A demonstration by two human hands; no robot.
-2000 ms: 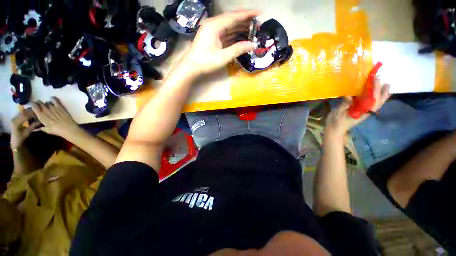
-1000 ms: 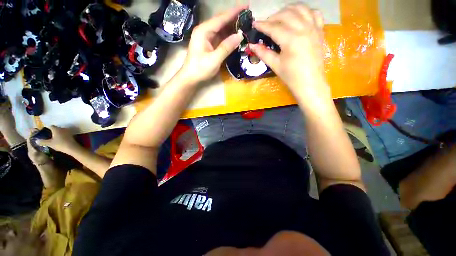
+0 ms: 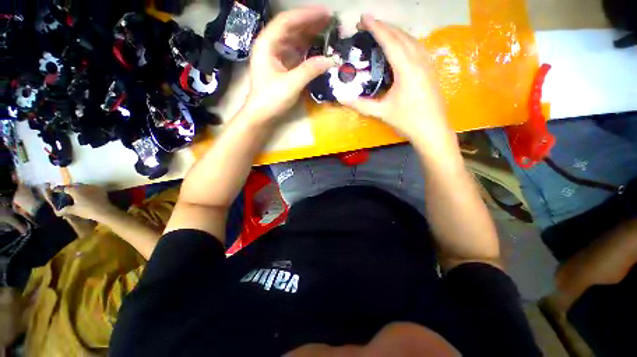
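Observation:
A round black camera housing (image 3: 381,70) sits at the bench's front edge with a white notched inner plate (image 3: 351,78) inside, red at its centre. My left hand (image 3: 285,66) is at the housing's left side and holds a small thin circuit board (image 3: 331,35) upright between fingers and thumb. My right hand (image 3: 405,80) is curved around the housing's right side, thumb along the near rim, gripping it. The fingertips are slightly blurred.
Crowded part-built units (image 3: 119,70) fill the bench at left. A red air blow gun (image 3: 534,132) hangs at the front edge at right, with a black hose. Neighbours' hands (image 3: 80,202) work at lower left; another person's arm (image 3: 601,258) is at right.
My right hand let go of the red blow gun and came to the housing. It then moved from above the housing to its right side, uncovering the white plate.

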